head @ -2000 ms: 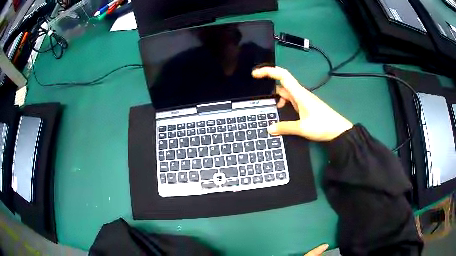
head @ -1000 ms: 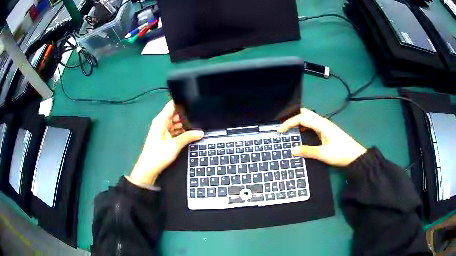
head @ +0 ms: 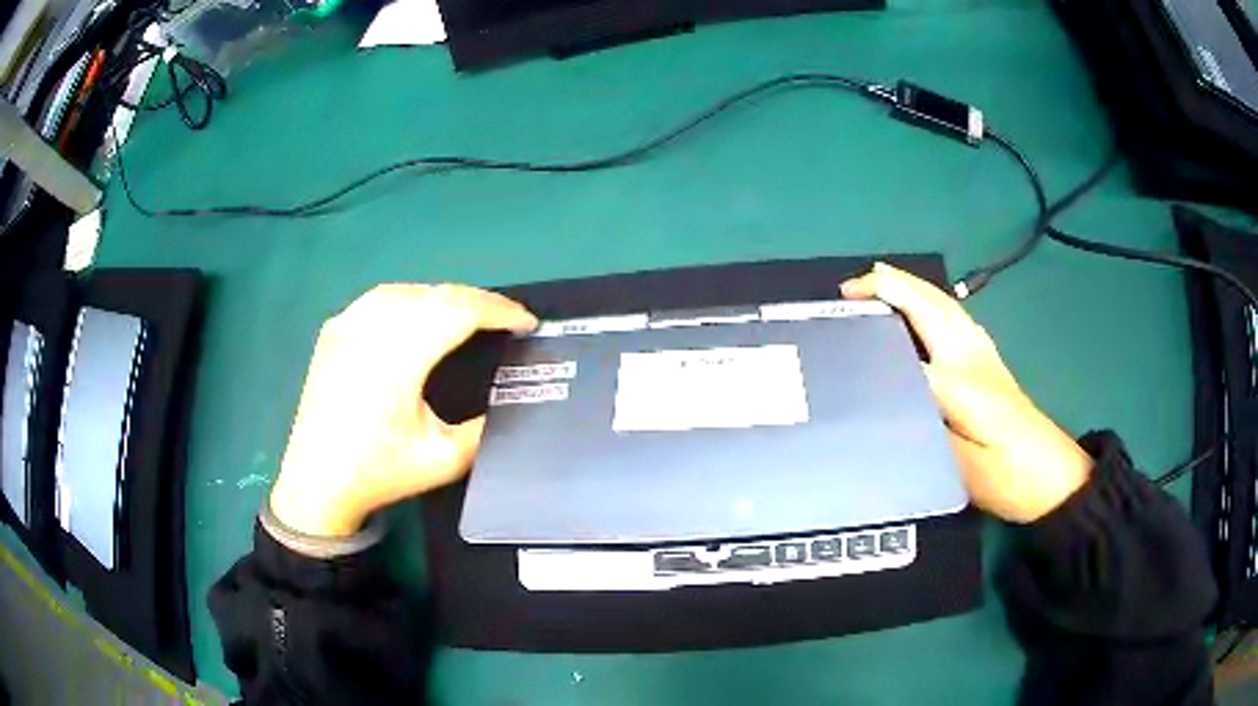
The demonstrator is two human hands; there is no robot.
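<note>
The mini laptop (head: 593, 476) lies on the black foam mat (head: 690, 621) in front of me, its lid folded down over the keyboard, with a narrow strip of keys (head: 828, 549) showing at the front edge. The grey lid surface bears a large white label (head: 711, 389) and two small labels at its upper left. My left hand (head: 380, 400) holds the left side, fingers at the hinge corner. My right hand (head: 966, 393) holds the right side, fingertips at the rear right corner. Both hands are bare.
A thin black cable with an inline adapter (head: 938, 113) runs across the bench behind the laptop. A small metal plug (head: 963, 288) lies by the mat's rear right corner. A dark panel (head: 621, 21) is at the far side. Silver-grey laptops (head: 100, 435) lie on black mats at left and right.
The upright screen half has come forward and down over the keyboard. My left hand, out of view at first, came to the laptop's left side. The view has shifted.
</note>
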